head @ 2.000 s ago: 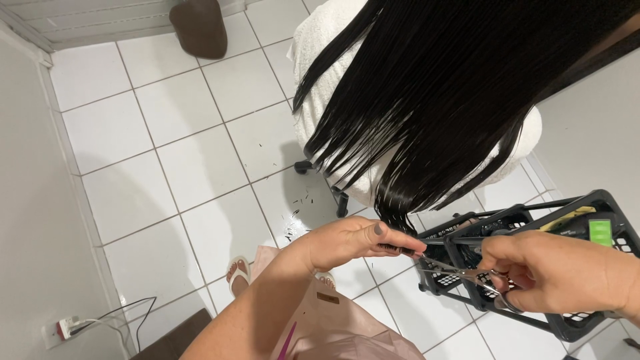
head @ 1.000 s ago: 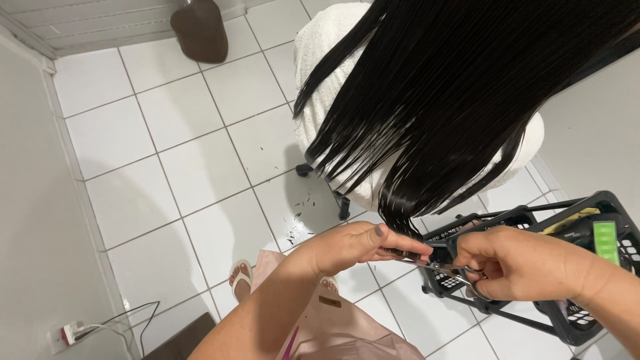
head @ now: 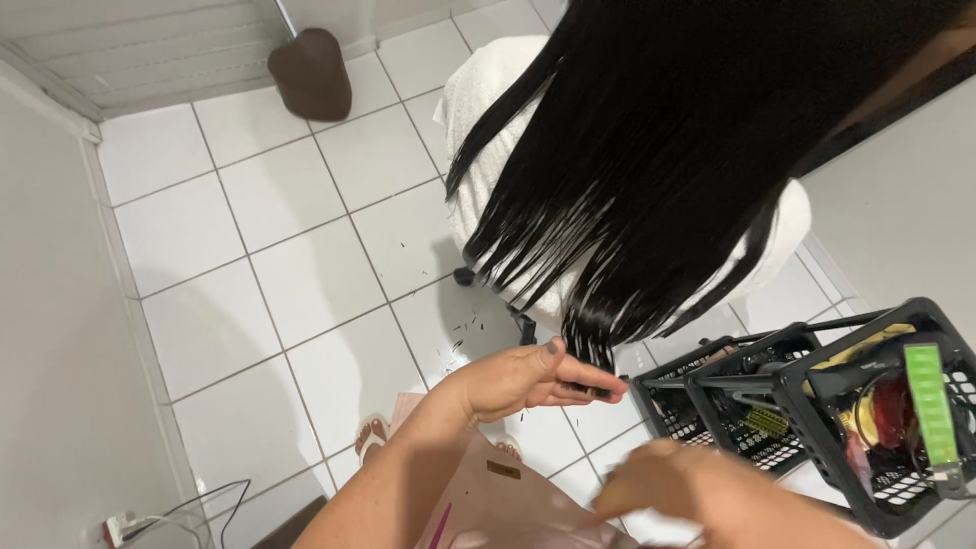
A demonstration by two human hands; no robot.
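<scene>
Long, wet-looking dark hair [head: 671, 152] hangs over a white towel [head: 488, 84] around a seated person. My left hand [head: 526, 381], at the lower centre, pinches a thin section of the hair ends between its fingers, with short tips showing below them. To the right and lower down, my right hand [head: 671, 488] is blurred by motion and apart from the hair. Whether it still has the scissors cannot be made out. Below my hands is a pink apron [head: 511, 488]. Small cut hair bits [head: 469, 328] lie on the tiled floor.
A black basket trolley [head: 793, 381] with brushes and other items stands at the right, a green clip-like thing [head: 930, 396] on its rim. Against the back wall is a brown dustpan-like object [head: 313, 76]. A plug with cables [head: 122, 526] is at the lower left wall.
My right hand has moved down, away from my left fingers, where it held scissors at the hair ends before. My left hand keeps its hold on the hair.
</scene>
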